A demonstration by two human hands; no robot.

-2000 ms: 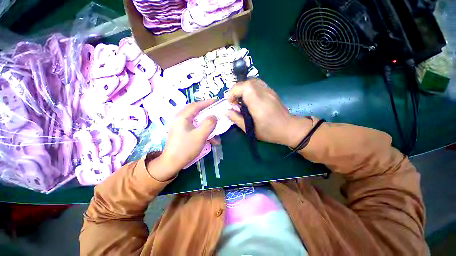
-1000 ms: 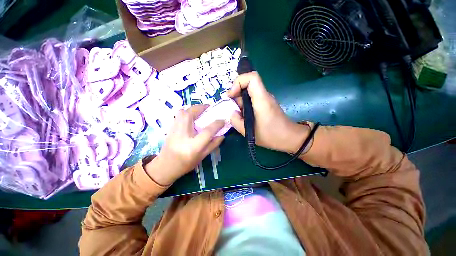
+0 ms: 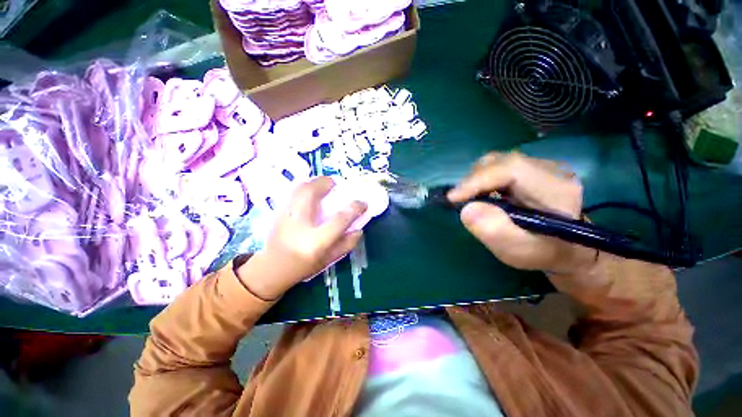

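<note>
My left hand (image 3: 303, 238) holds a pale pink plastic housing (image 3: 368, 195), glaring white, above the bench. Another pink edge shows under the hand. My right hand (image 3: 525, 208) grips a black soldering iron (image 3: 561, 226), held nearly level. Its metal tip points left toward the housing's right edge; the tip is blurred and I cannot tell if it touches. A loose pile of small white inserts (image 3: 378, 114) lies just beyond my left hand.
Loose pink housings (image 3: 195, 147) and a clear bag of housings (image 3: 57, 179) lie left. A cardboard box (image 3: 325, 85) holds stacked housings. Translucent strips (image 3: 356, 273) lie near the bench edge. A black fan (image 3: 541, 75), a black unit with red light, cables and a green block (image 3: 714, 148) stand right.
My right hand has moved right, away from the housing, and the iron has swung from upright to nearly level, tip to the left. My left hand still holds the housing. The view has shifted slightly.
</note>
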